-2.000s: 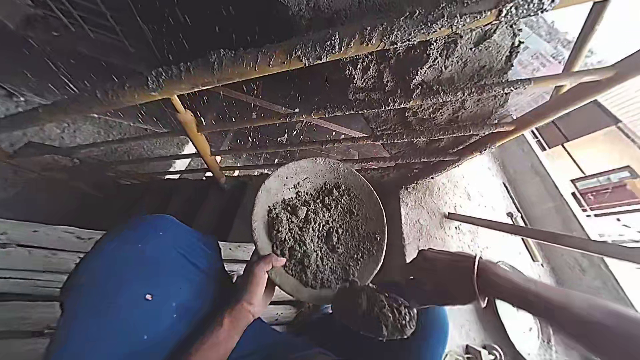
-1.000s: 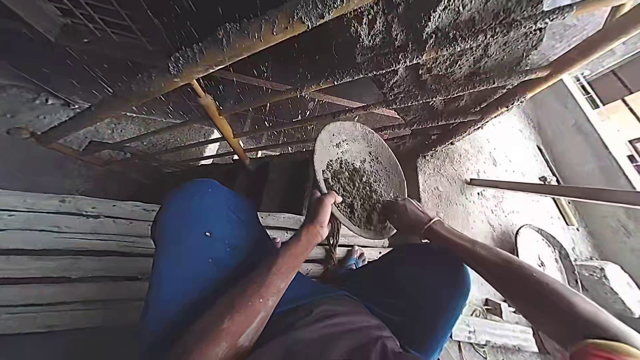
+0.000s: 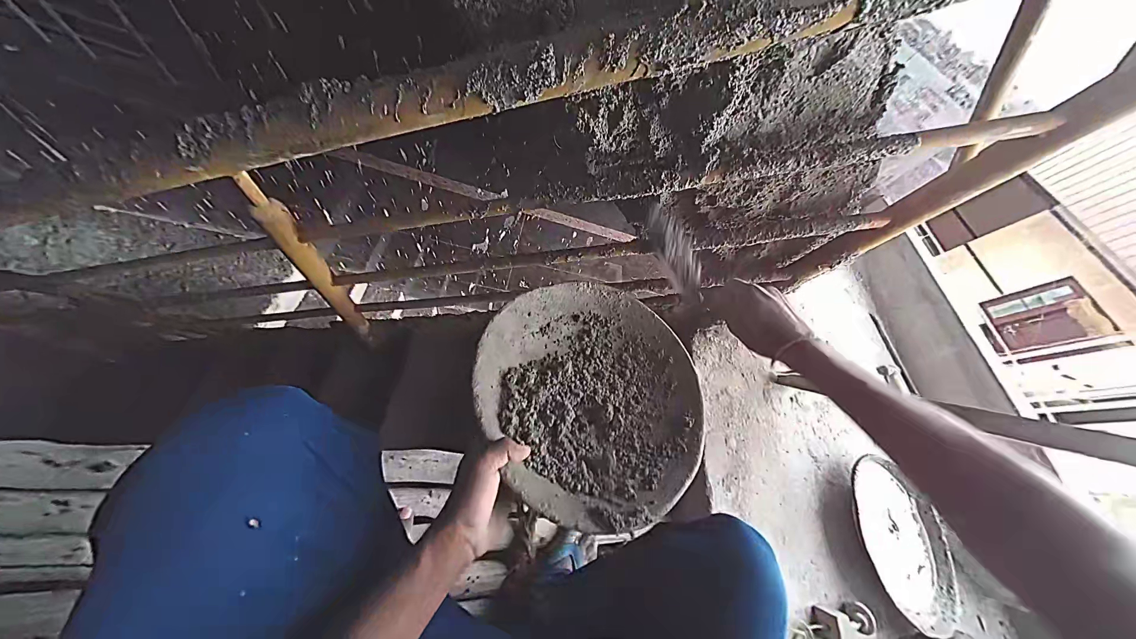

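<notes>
My left hand (image 3: 488,497) grips the lower left rim of a round shallow pan (image 3: 497,355), its thumb over the edge. Grey wet mortar (image 3: 595,408) lies across the middle of the pan. Beyond the pan's upper right edge, my right hand (image 3: 759,315) is closed on the handle end of a trowel (image 3: 676,248), whose blade is blurred. Above the trowel is a rough mortar-covered wall (image 3: 754,124). The pan is held tilted over my knees.
Mortar-crusted yellow poles (image 3: 497,98) cross in front, with a slanting yellow brace (image 3: 302,253) at left. Wooden planks (image 3: 53,524) lie beneath me. At lower right, a second round pan (image 3: 896,532) rests on a pale ledge, and a long pole (image 3: 1029,430) runs behind my right forearm.
My right hand has moved from the pan's edge up toward the wall with the trowel. The pan, steeply tilted a second ago, now faces me more, still in my left hand.
</notes>
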